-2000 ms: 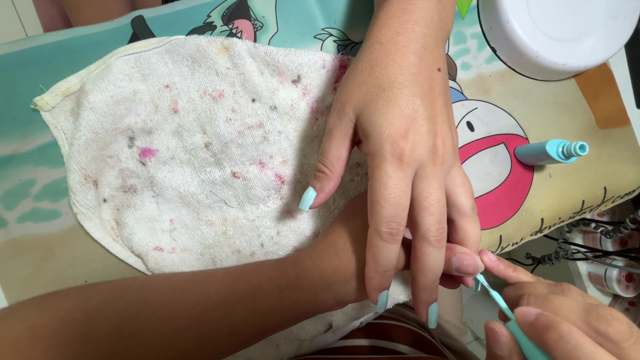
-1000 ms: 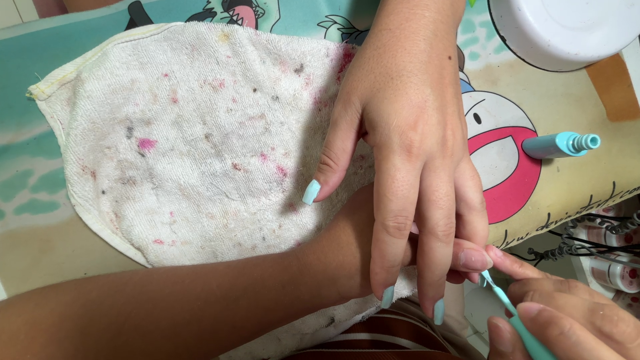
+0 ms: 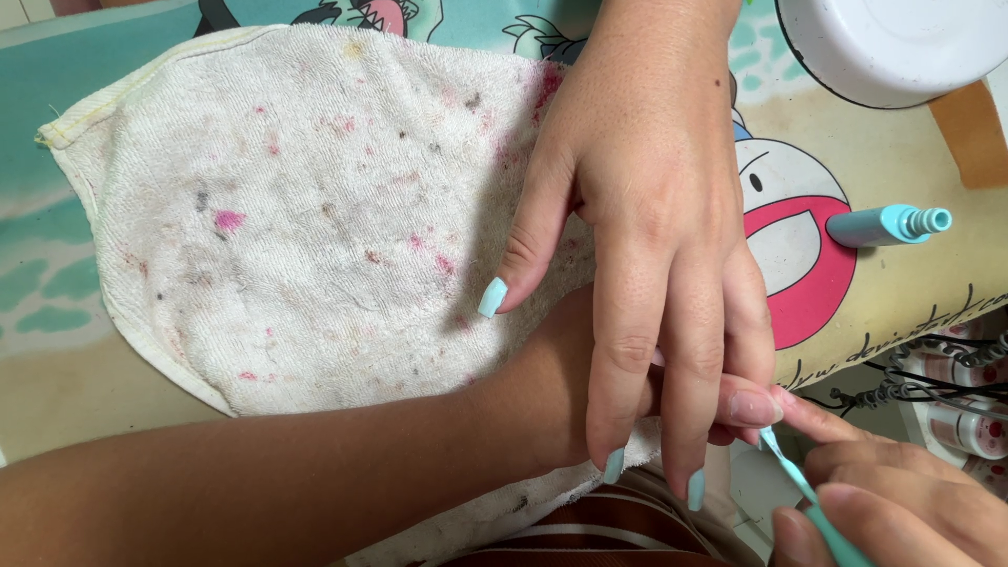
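My left hand (image 3: pixel 748 403) reaches in from the left, beneath another person's hand (image 3: pixel 654 213). Its thumb presses on one finger of that hand; my other fingers are mostly hidden. The other person's visible nails are light blue. At the lower right, my right hand (image 3: pixel 890 488) holds a nail polish brush (image 3: pixel 794 472) by its turquoise handle, the bristles at a fingernail just below my left thumb. One finger of my right hand touches my left thumb tip. An uncapped light blue polish bottle (image 3: pixel 878 226) stands to the right of the other person's hand.
A stained white terry towel (image 3: pixel 315 236) lies under the forearms, on a table mat (image 3: pixel 47 394) with cartoon prints and writing. A white round container (image 3: pixel 898 47) is at the upper right. Coiled dark cables (image 3: pixel 894 386) and small jars (image 3: pixel 972 429) show beyond the mat's right edge.
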